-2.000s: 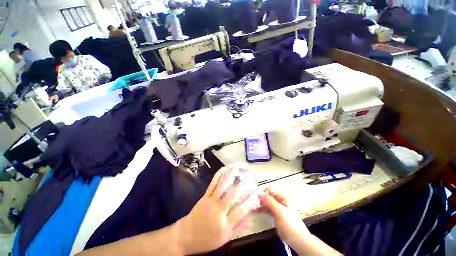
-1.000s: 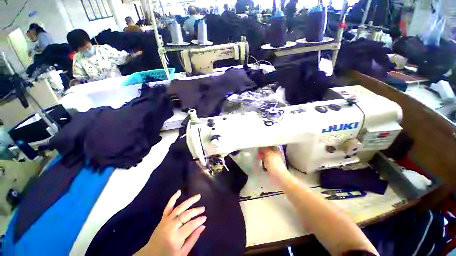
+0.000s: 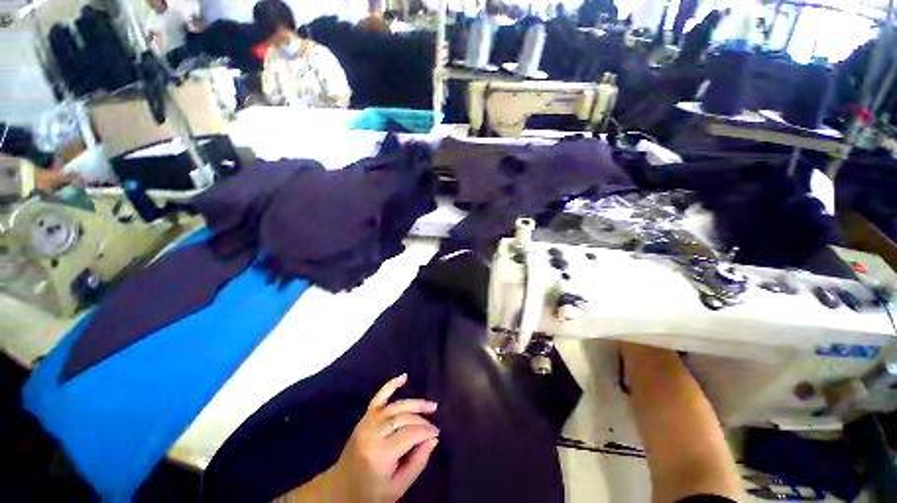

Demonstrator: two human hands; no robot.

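A dark garment panel (image 3: 393,393) lies flat on the table, with its edge near the presser foot and needle (image 3: 539,356) of the white sewing machine (image 3: 649,295). My left hand (image 3: 393,442) is over the panel, palm partly turned up, fingers apart and empty, with a ring on one finger. My right forearm (image 3: 679,422) reaches under the machine arm. My right hand is hidden behind the machine arm, so what it holds cannot be seen.
A heap of dark cut pieces (image 3: 325,216) lies left of the machine, over bright blue cloth (image 3: 167,383). A clear plastic bag (image 3: 629,216) lies behind the arm. A small dark cloth (image 3: 802,457) lies at the machine base. A person (image 3: 300,74) sits at the back left.
The view has swung left. My right hand has gone deeper under the machine arm, out of sight. My left hand, which was at a clear object two seconds ago, stays empty above the panel.
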